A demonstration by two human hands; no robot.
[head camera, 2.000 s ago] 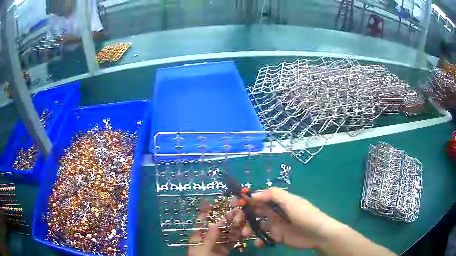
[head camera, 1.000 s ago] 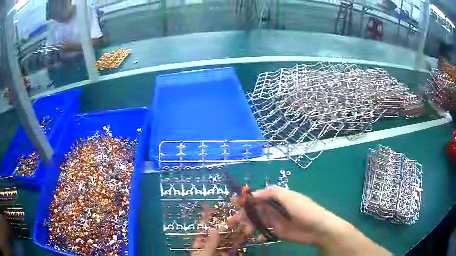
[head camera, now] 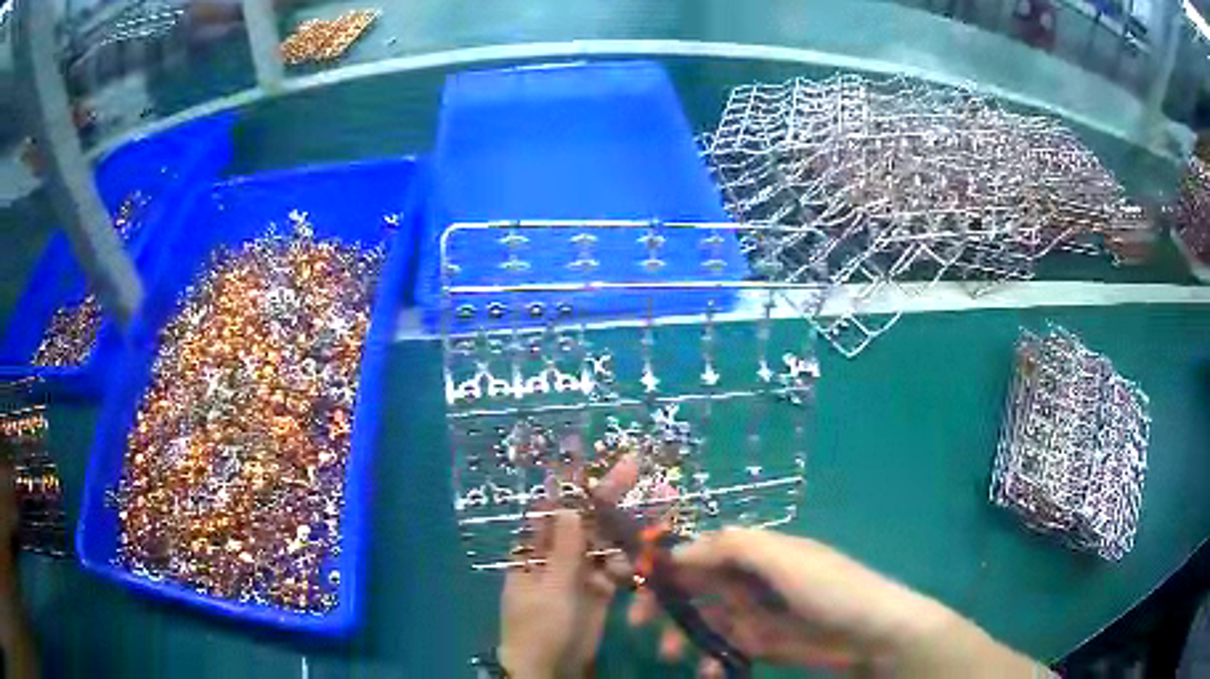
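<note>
A silvery sprue frame (head camera: 624, 287) lies in front of me, its far end over the edge of a flat blue tray. Small parts sit in its left rows; several bars at the right look bare. Loose plated parts (head camera: 650, 458) lie in a heap on the frame's lower middle. My right hand (head camera: 770, 597) is closed round dark nippers (head camera: 664, 564) with orange-red near the pivot. Their jaws point up and left at the frame's lower part. My left hand (head camera: 564, 584) is at the frame's near edge beside the jaws, blurred; whether it grips the frame or a part is unclear.
A blue bin (head camera: 356, 531) full of gold, copper and silver bits stands at left, with a second blue bin (head camera: 146, 173) beyond. The flat blue tray (head camera: 557, 146) is at back centre. Empty runners (head camera: 916, 173) heap at back right. A frame stack (head camera: 1072, 444) stands at right.
The view has tipped down, so the bench things sit higher in the picture. My left hand has moved up at the frame's near edge. The nippers' jaws have shifted left and lower on the frame.
</note>
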